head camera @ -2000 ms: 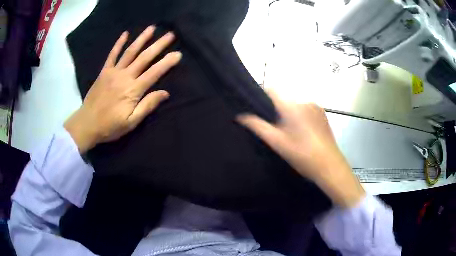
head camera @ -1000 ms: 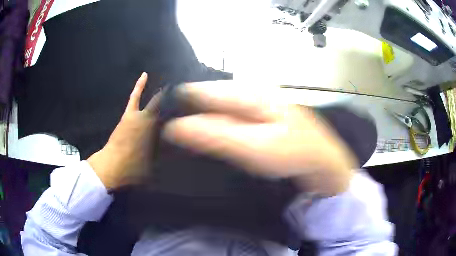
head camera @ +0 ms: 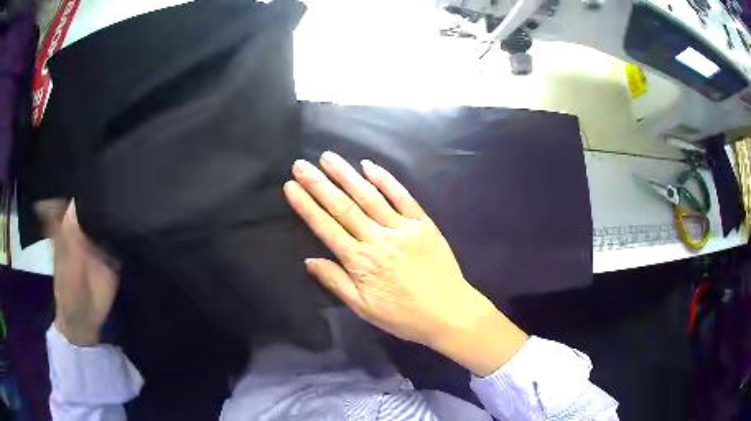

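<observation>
A large black garment panel (head camera: 189, 140) lies rumpled over the left half of the table. A smoother, slightly shiny purplish-black rectangular piece (head camera: 527, 189) lies flat to its right, with a short pale mark near its upper middle. My right hand (head camera: 387, 255) lies palm down, fingers spread and holding nothing, across the shiny piece near its border with the panel. My left hand (head camera: 82, 275) is blurred at the panel's lower left edge. Its fingertips are partly unclear against the cloth, so its grip cannot be told.
The sewing machine head (head camera: 609, 37) with its dark screen panel (head camera: 688, 57) stands at the upper right. A dark knob-like part (head camera: 519, 53) hangs over the brightly lit bed. Scissors with green and yellow loops (head camera: 690, 210) lie at the right, beside the printed ruler (head camera: 630, 237).
The purplish-black piece now lies spread flat at the right. The panel is turned and rumpled at the left. My left hand has moved left; my right hand has flattened onto the cloth.
</observation>
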